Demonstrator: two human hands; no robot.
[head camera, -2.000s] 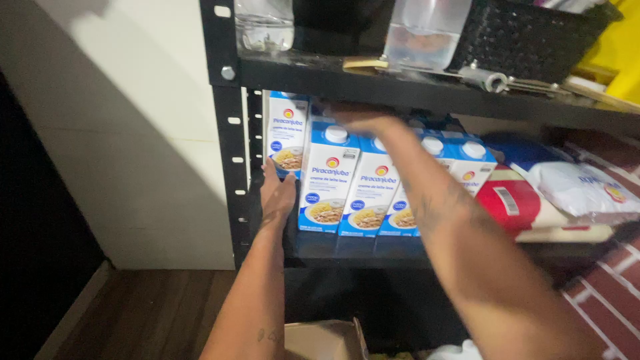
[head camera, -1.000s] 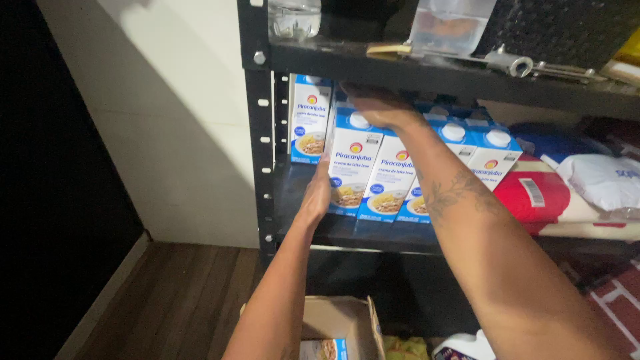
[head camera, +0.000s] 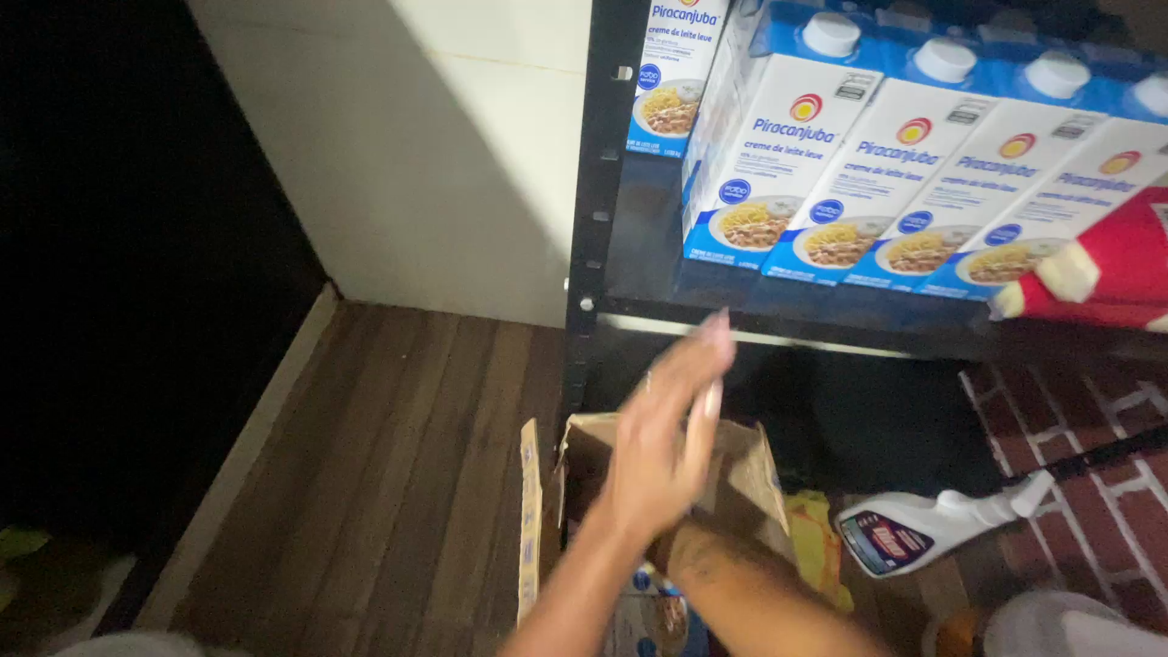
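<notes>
My left hand (head camera: 662, 429) is raised over an open cardboard box (head camera: 753, 465), its fingers pointing up toward the shelf edge and nothing held in it. The right forearm reaches down into the box, behind the left wrist; my right hand is hidden there. Inside the box lies a blue and white carton (head camera: 671, 611), partly covered by the arms. On the black metal shelf (head camera: 639, 246) above, several Piracanjuba cream cartons (head camera: 776, 173) with white caps stand side by side. One more carton (head camera: 671, 82) stands farther back at the left, beside the shelf post.
A white spray bottle (head camera: 890, 538) lies right of the box, near a yellow packet (head camera: 817, 543). Red and cream packaging (head camera: 1113, 265) rests at the shelf's right end. The perforated shelf post (head camera: 598, 182) rises beside a light wall, above wood-look flooring (head camera: 392, 456).
Both hands have left the cartons on the shelf and moved down to the cardboard box, the right one into it. The view has tilted down.
</notes>
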